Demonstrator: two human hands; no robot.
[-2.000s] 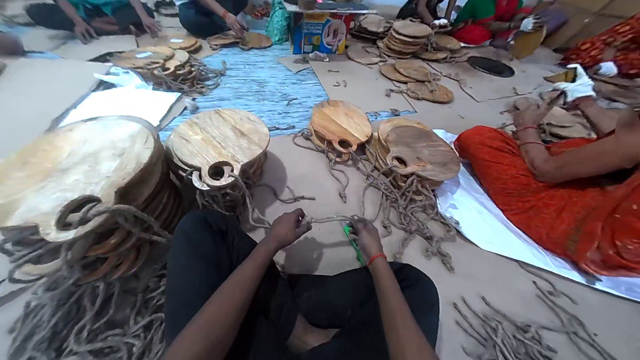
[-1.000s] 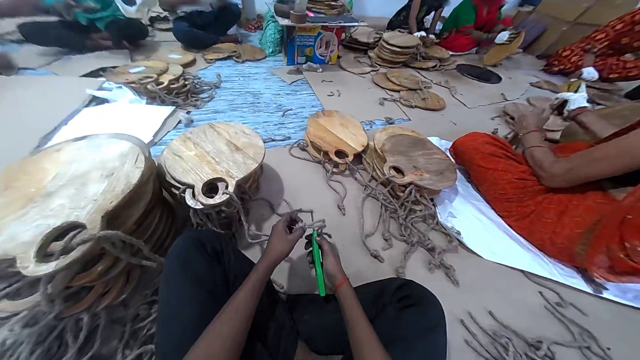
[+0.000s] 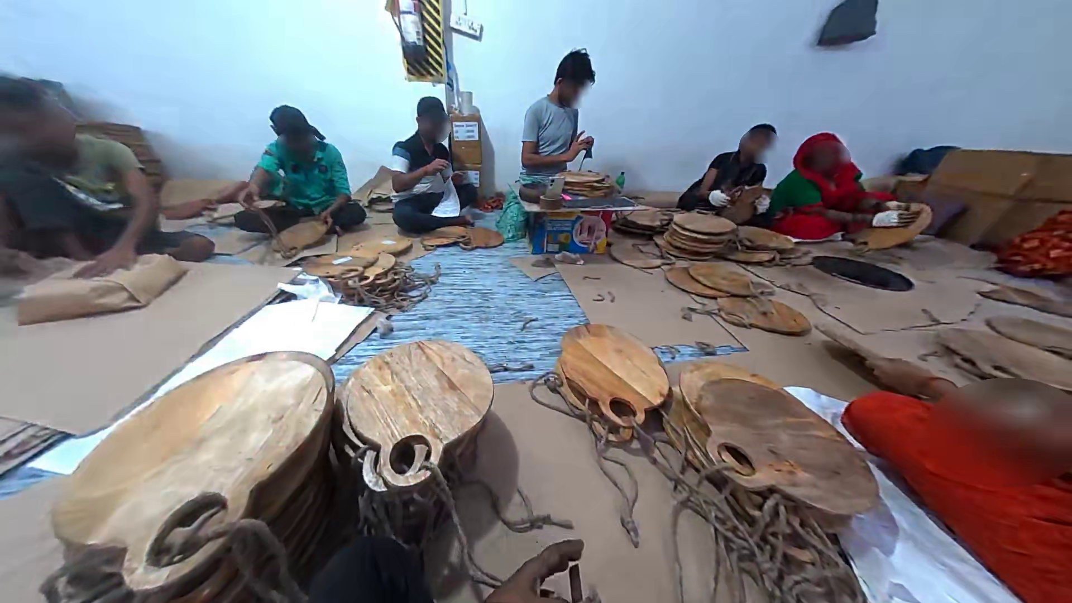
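My left hand [image 3: 536, 576] shows only in part at the bottom edge, its fingers pointing right; whether it holds anything is cut off. My right hand is out of view. Nearest to the left hand is a grey rope [image 3: 459, 528] from a stack of round wooden boards [image 3: 419, 385] with handle holes. A larger board stack [image 3: 209, 419] is at the left, rope looped through its top handle. Right of the middle are a stack with a light top board [image 3: 611, 364] and one with a darker top board [image 3: 779, 444], a tangle of ropes [image 3: 754, 536] below it.
A person in orange cloth [image 3: 946, 486] sits close at the right, beside white sheeting [image 3: 904, 536]. Brown paper and a blue striped mat [image 3: 486, 293] cover the floor. Farther off, several people work among more boards, and a low table [image 3: 578, 205] stands near the wall.
The view has tilted up strongly. Both hands and the green-handled tool showed before; now only part of my left hand shows, and the tool is out of view.
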